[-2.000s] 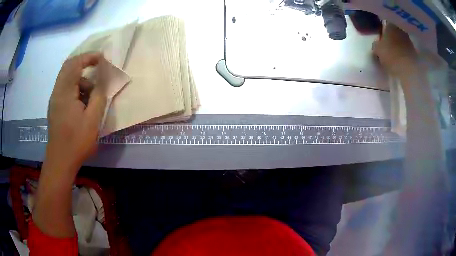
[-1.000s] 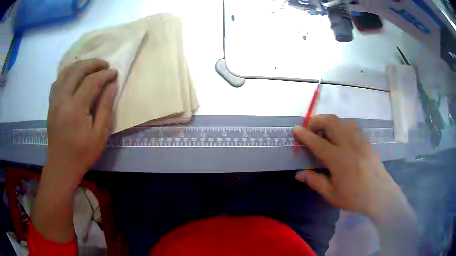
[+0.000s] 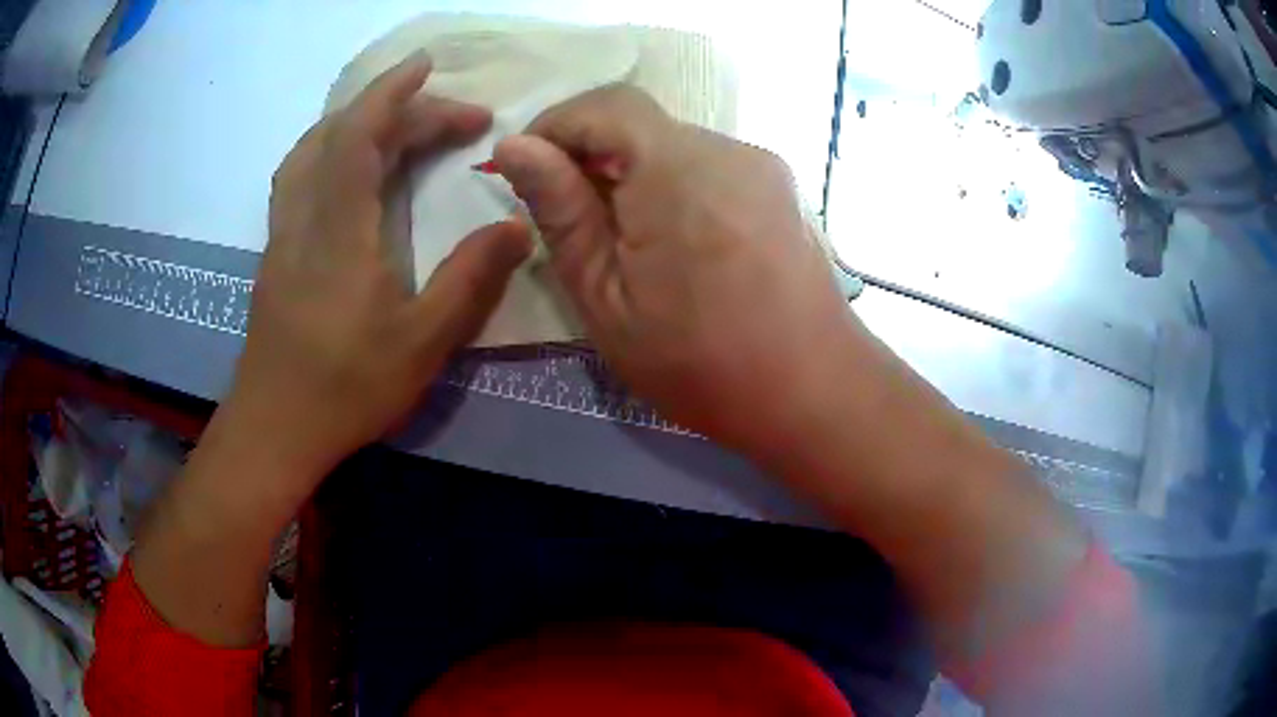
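The layered stack of cream pieces (image 3: 686, 84) lies on the table at upper left of centre. A paler white piece (image 3: 455, 210) lies on top of it, between my hands. My left hand (image 3: 350, 238) rests on the left of the stack with fingers spread, holding nothing that shows. My right hand (image 3: 644, 224) is over the stack and grips a thin red pen-like tool (image 3: 487, 167), its tip pointing left at the white piece. Most of the tool is hidden by my fingers.
The sewing machine head (image 3: 1106, 70) stands at upper right, with a dark grey cylinder (image 3: 1143, 245) hanging from it. The ruler (image 3: 161, 287) runs along the front edge. A pale strip (image 3: 1176, 413) lies at right. A red plastic basket (image 3: 56, 539) with pale pieces is at lower left.
My right hand has moved left with the red tool, from the table's front edge onto the stack. My left hand's fingers have spread on the white piece. The view has shifted and tilted.
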